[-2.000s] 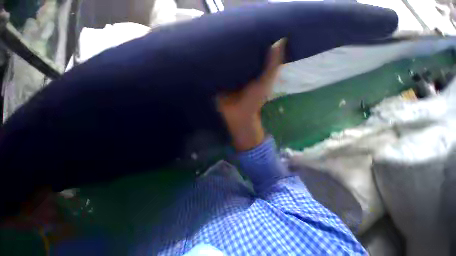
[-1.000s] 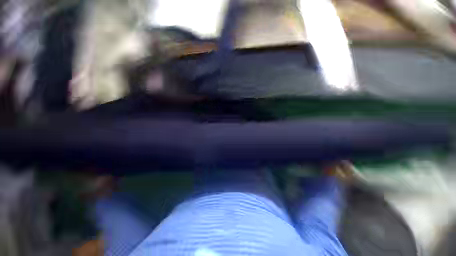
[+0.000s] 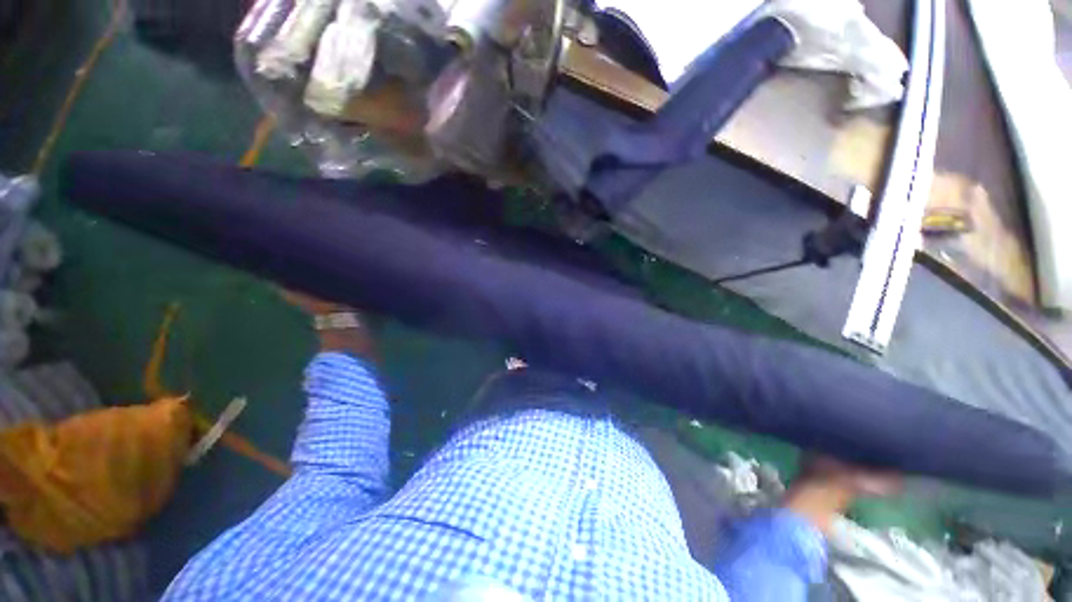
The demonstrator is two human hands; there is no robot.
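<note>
A long navy fabric roll (image 3: pixel 553 312) lies across the front of my body, its left end higher in the view and its right end lower. My left hand (image 3: pixel 308 303) is under the roll left of my body, its fingers mostly hidden by the roll. My right hand (image 3: pixel 841 480) is under the roll near its right end, blurred. Both hands support the roll above the green floor.
A dark table (image 3: pixel 823 176) at the upper right bears a white ruler strip (image 3: pixel 899 200). Another navy roll (image 3: pixel 705 106) leans at its edge. Plastic-wrapped rolls (image 3: pixel 341 71) stand at the top. An orange bundle (image 3: pixel 94 470) lies at the lower left.
The view has turned and sharpened. The roll now slants down to the right instead of level. Both hands stay under it. The orange bundle and wrapped rolls now show clearly.
</note>
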